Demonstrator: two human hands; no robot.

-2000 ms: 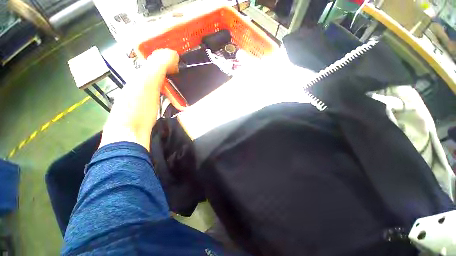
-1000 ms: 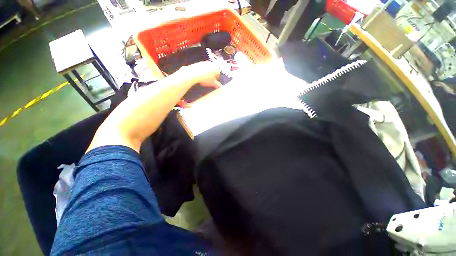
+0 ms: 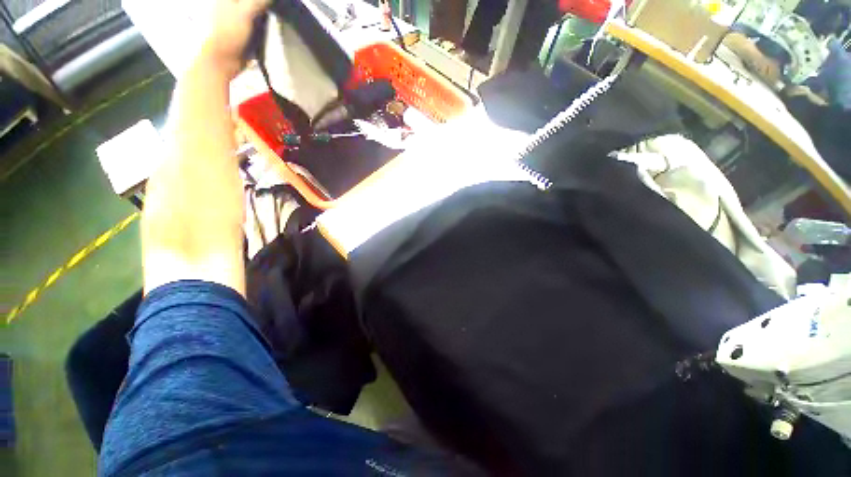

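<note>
My left hand point(image 3: 231, 33) is raised at the upper left, partly cut off by the top edge and overexposed. It holds a cloth piece point(image 3: 300, 63), dark with a grey-beige face, which hangs over the red-orange basket point(image 3: 425, 82). My right hand is not in view. The large black garment point(image 3: 504, 307) covers the table and hangs over its near edge. White comb-like trim point(image 3: 574, 116) lies on its far part, with a short second row beside it. Other dark pieces lie in the basket.
The white machine head point(image 3: 793, 349) is at the lower right. Pale cream fabric point(image 3: 695, 177) is bunched behind the garment. Dark cloth point(image 3: 313, 298) hangs left of the table. A white-topped stool point(image 3: 131, 156) stands at the left. A wood-edged table point(image 3: 737, 93) is at the upper right.
My left hand has moved from inside the basket up and to the left, lifting out a dark and grey piece. The view has shifted, showing more of the machine head.
</note>
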